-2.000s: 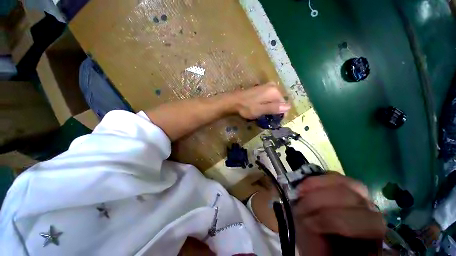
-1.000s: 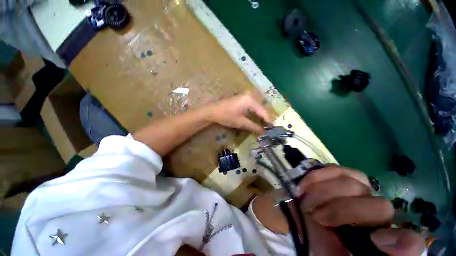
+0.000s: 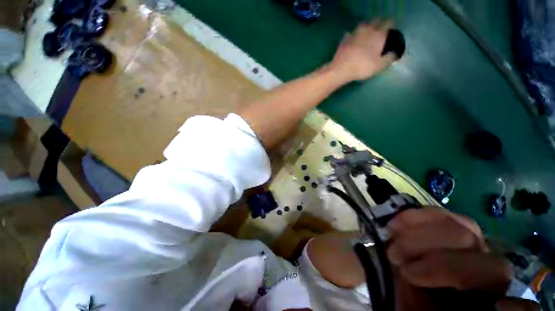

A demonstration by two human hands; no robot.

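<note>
My left hand (image 3: 365, 51) is stretched out over the green conveyor belt, slightly blurred. Its fingers are at a dark round unit (image 3: 395, 44) and hold it at the fingertips. My right hand (image 3: 438, 249) is closed around the auto-feed screwdriver (image 3: 378, 209) at the lower right, over the near end of the bench. The silver screwdriver nose (image 3: 353, 163) points up and left above the pale yellow section, with a clear tube curving off its right side. A dark unit (image 3: 261, 203) lies on the board left of the tool.
Several dark units (image 3: 91, 59) lie grouped at the board's far left end. More lie on the green belt (image 3: 426, 115), including one at the top (image 3: 307, 9) and several at the right. Small dark spots mark the pale yellow section (image 3: 316, 176). Cartons (image 3: 73, 176) stand at the left.
My left hand has moved from beside the screwdriver nose out to the belt and has taken hold of a dark unit. The view has shifted, showing more units at the board's far end.
</note>
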